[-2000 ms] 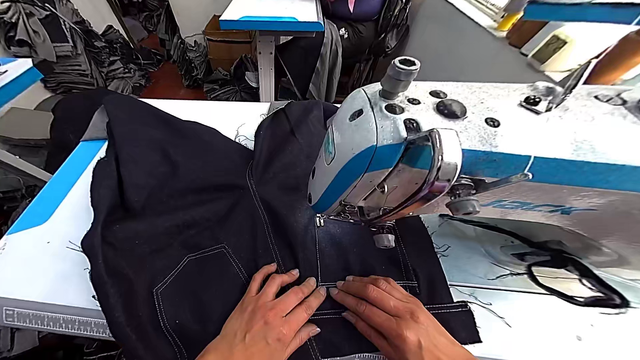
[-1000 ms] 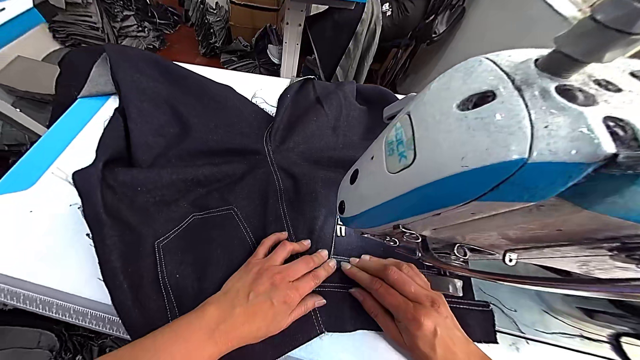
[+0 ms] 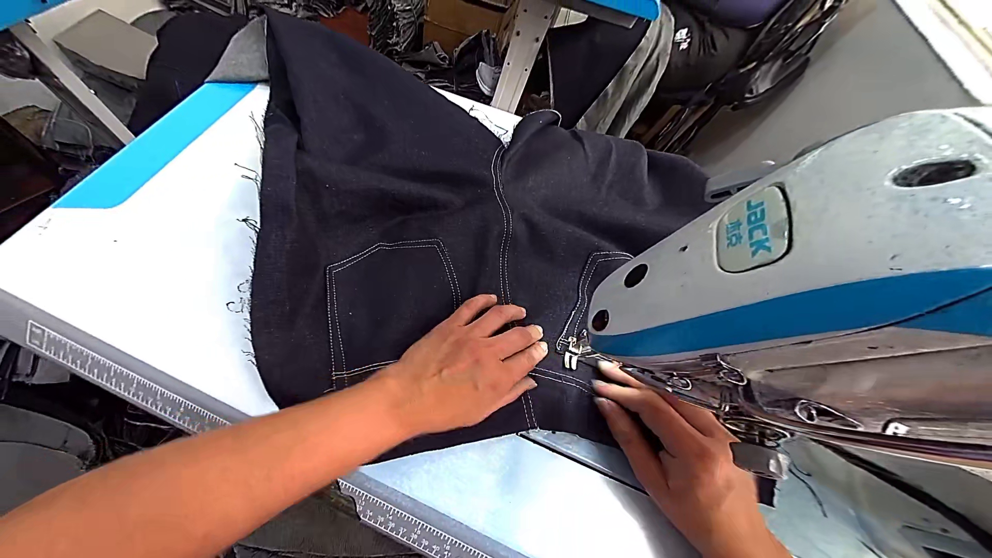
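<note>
A dark denim trouser panel (image 3: 372, 170) with white double stitching and two patch pockets lies spread over the sewing table (image 3: 163, 256). My left hand (image 3: 473, 364) rests on the cloth with its fingers slightly spread, left of the presser foot (image 3: 572, 353). On the other side, my right hand (image 3: 682, 442) touches the cloth just right of the foot, its fingertips partly under the machine head. The Jack sewing machine (image 3: 837, 232) covers part of the right pocket. The presser foot sits by the pocket's lower left corner; whether the needle is down cannot be told.
A ruler strip (image 3: 124, 376) runs along the table's near edge. Loose threads lie by the cloth's left edge. Beyond the table are a metal table leg (image 3: 524, 58), heaps of dark garments and a cardboard box (image 3: 465, 19). A thin metal bar sits under the machine arm.
The cloth has turned and shifted under the machine, and the right pocket's stitching now shows beside the foot. My hands have moved apart, one on each side of the foot.
</note>
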